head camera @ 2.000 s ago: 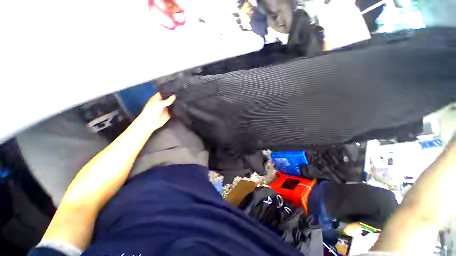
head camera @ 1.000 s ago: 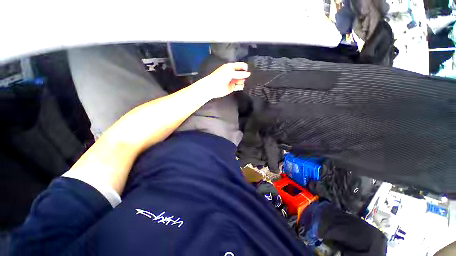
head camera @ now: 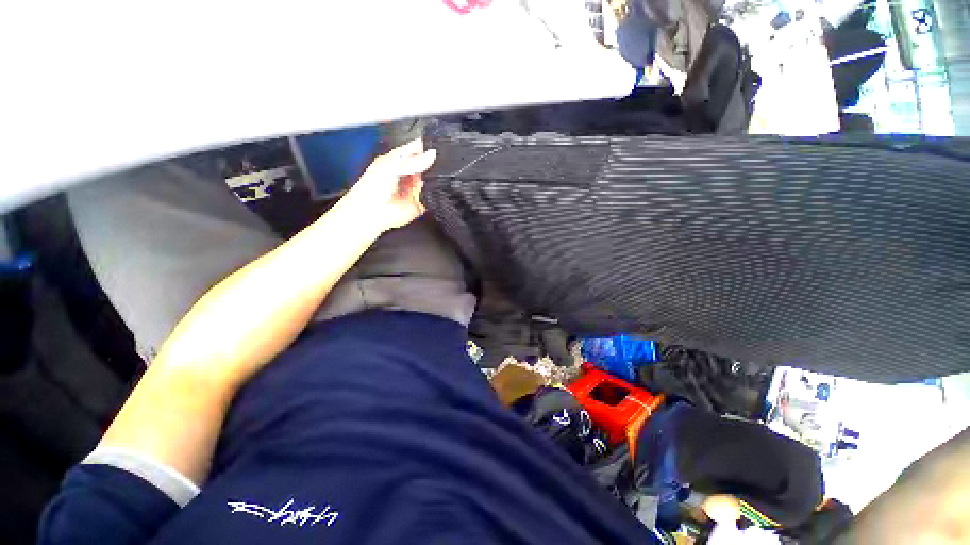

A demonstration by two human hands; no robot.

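Note:
A long black garment piece with fine grey ribs (head camera: 723, 240) is stretched from the middle of the view to the right edge, below the white table. A plainer dark patch with a thin light line shows near its left end. My left hand (head camera: 402, 183) grips that left end, thumb and fingers closed on its edge. My right forearm (head camera: 925, 495) shows blurred at the lower right; my right hand is out of the picture.
The white table (head camera: 266, 85) spans the top left, with a red item (head camera: 466, 5) at the top edge. Below the cloth are a blue crate (head camera: 619, 353), a red-orange plastic stool or crate (head camera: 615, 396) and bundled black pieces (head camera: 564, 417). Another person's hand (head camera: 723, 513) shows low right.
The view has shifted over the two seconds. The ribbed piece now hangs flatter and wider than at first, and its plain patch shows clearly. My left hand still grips its left end.

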